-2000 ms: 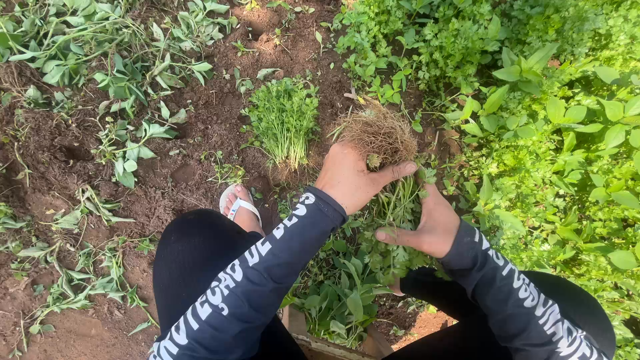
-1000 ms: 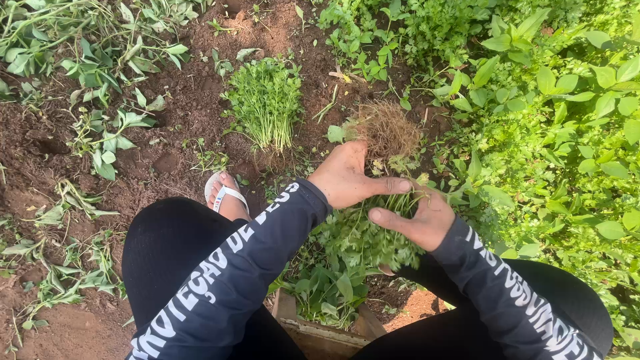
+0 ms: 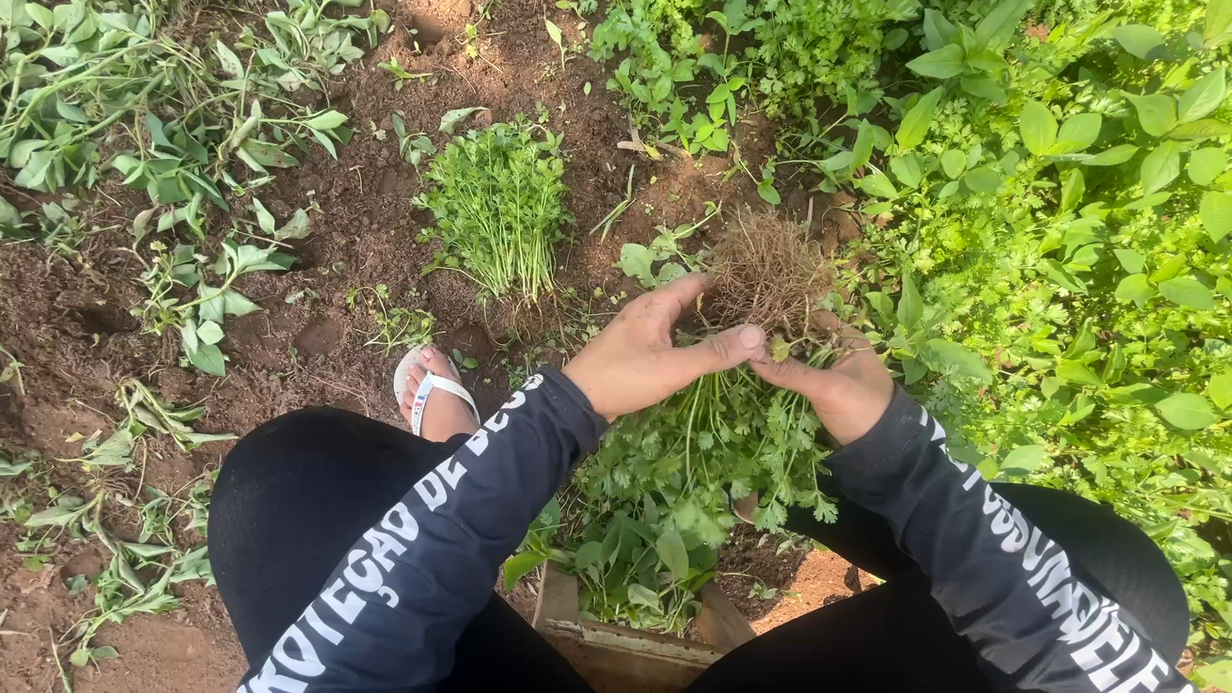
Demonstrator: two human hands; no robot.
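Both hands hold one bunch of leafy herbs (image 3: 712, 443), which looks like cilantro, its tangled brown roots (image 3: 770, 269) pointing away from me and its leaves hanging toward me. My left hand (image 3: 659, 351) wraps the bunch from the left, thumb across the stems just below the roots. From the right, my right hand (image 3: 833, 375) grips the same stems, its thumb tip meeting the left thumb; its other fingers are partly hidden behind the bunch. Another bunch of green herbs (image 3: 496, 212) lies on the soil to the upper left, roots toward me.
Between my knees stands a wooden crate (image 3: 635, 640) with broad green leaves by it. Pulled, wilting plants (image 3: 183, 106) lie on the brown soil at left. Dense growing greens (image 3: 1059, 269) fill the right side. My sandaled foot (image 3: 438, 395) rests on the soil.
The hands have stayed around the rooted bunch. My right thumb has moved up beside the left thumb at the stems, and the leaves now hang down more fully below the hands.
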